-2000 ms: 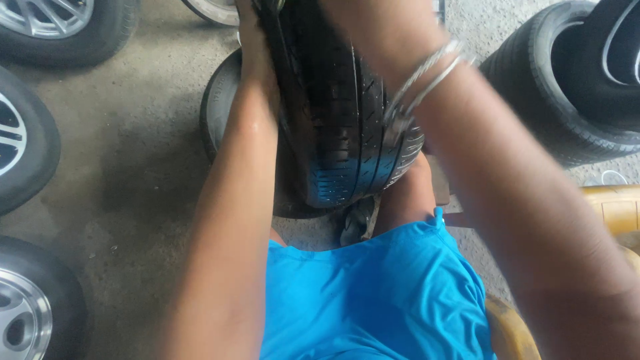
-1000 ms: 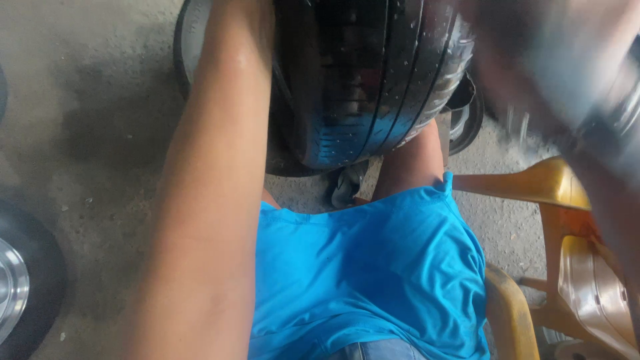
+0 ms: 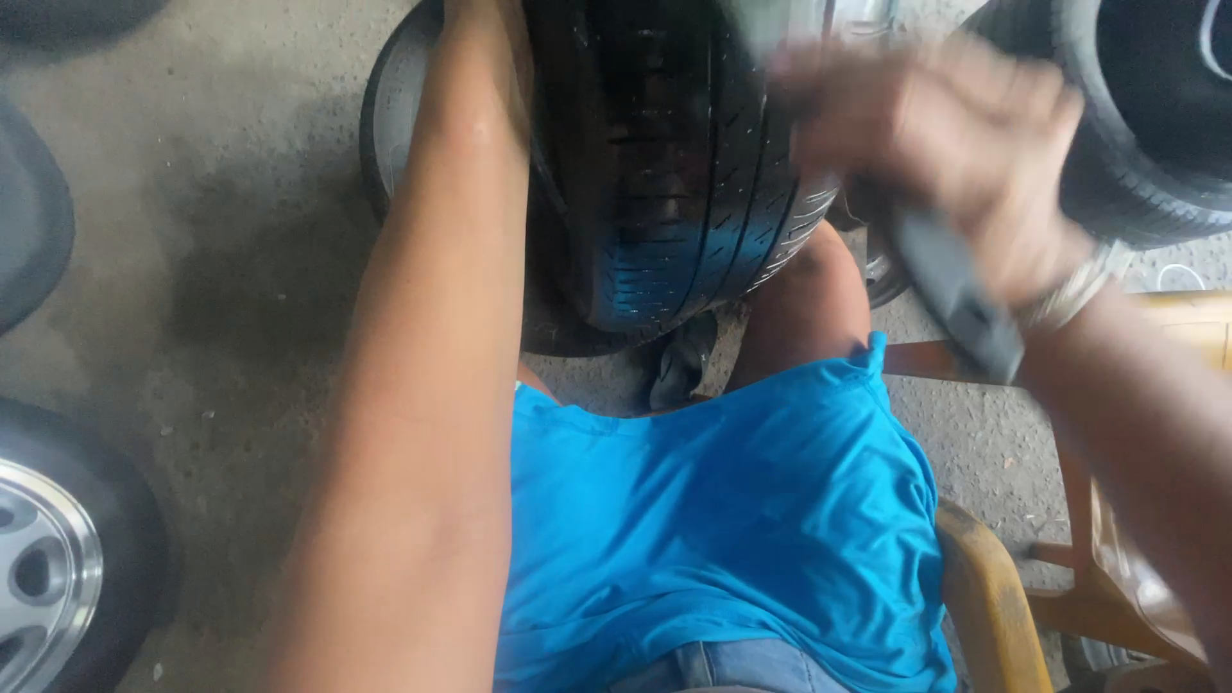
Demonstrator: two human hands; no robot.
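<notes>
A wet black tire [image 3: 664, 192] stands upright between my knees, its tread facing me. My left forearm reaches up along the tire's left side, and the left hand lies beyond the top edge of the view. My right hand [image 3: 953, 154], blurred by motion, is beside the upper right of the tread. It is closed around the dark handle of a tool [image 3: 953, 289], whose end points down toward my wrist; the tool's other end is too blurred to tell its kind. A bracelet circles my right wrist.
A wheel with a silver rim [image 3: 58, 568] lies at the lower left, with other tires along the left edge. Behind the upright tire lies another wheel [image 3: 395, 115]. Stacked tires [image 3: 1107, 125] stand at the upper right. A yellow plastic chair [image 3: 1088, 597] is at the lower right.
My right hand, blurred at the upper right a second ago, now shows beside the tread with the tool in it. The tire remains between my knees.
</notes>
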